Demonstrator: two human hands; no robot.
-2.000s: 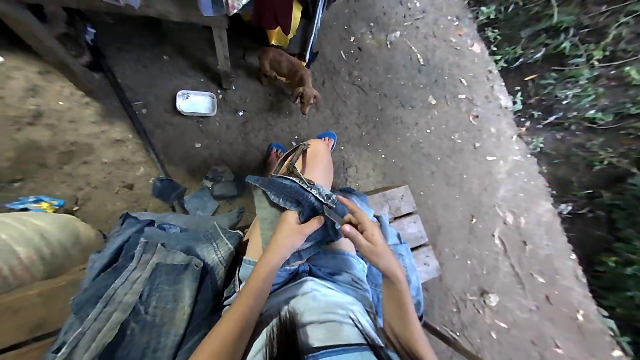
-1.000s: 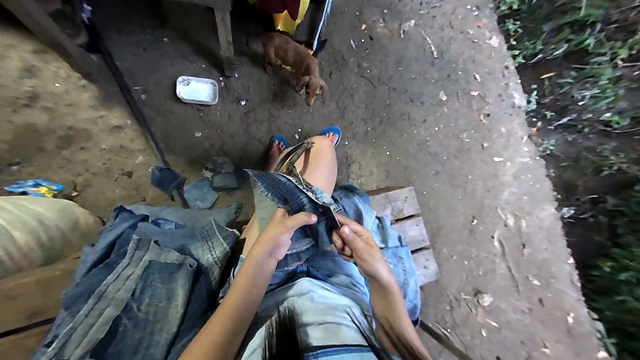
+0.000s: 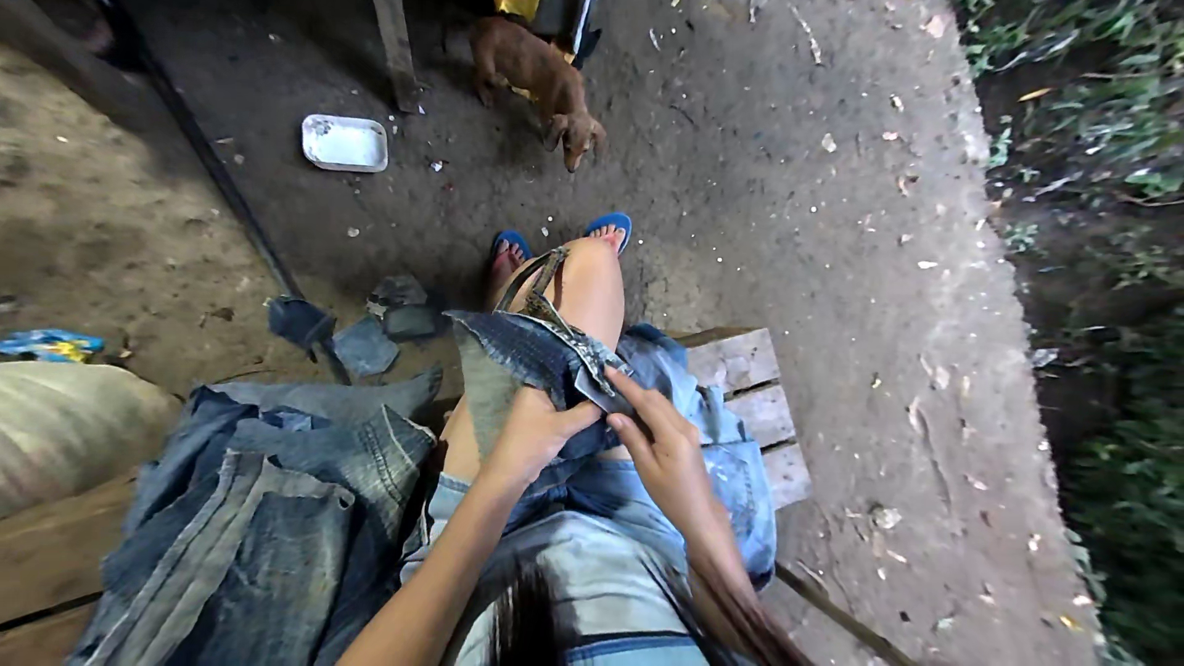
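Observation:
Across my lap lies a piece of dark denim [image 3: 523, 347] with a frayed edge and a pale strip along one side. My left hand [image 3: 541, 430] grips the denim between thumb and fingers. My right hand [image 3: 657, 430] is pinched on a small flat dark piece [image 3: 603, 392] at the strip, close to my left fingertips; whether it is a blade or a fabric piece, I cannot tell. A patterned strap [image 3: 536, 282] hangs over my knee. Light blue denim [image 3: 735, 499] rests beside my right thigh.
Denim pieces [image 3: 268, 518] are heaped on the wooden bench [image 3: 55, 546] at my left, near a pale sack [image 3: 74, 430]. Dark scraps [image 3: 365, 344] and a white tray [image 3: 344, 143] lie on the ground. A brown dog [image 3: 541, 79] stands ahead. Wooden slats [image 3: 740, 361] show at right.
My fingertips have shifted along the strip, and the small dark piece shows more flatly between my hands. The dog's head has turned slightly. The view has moved a little.

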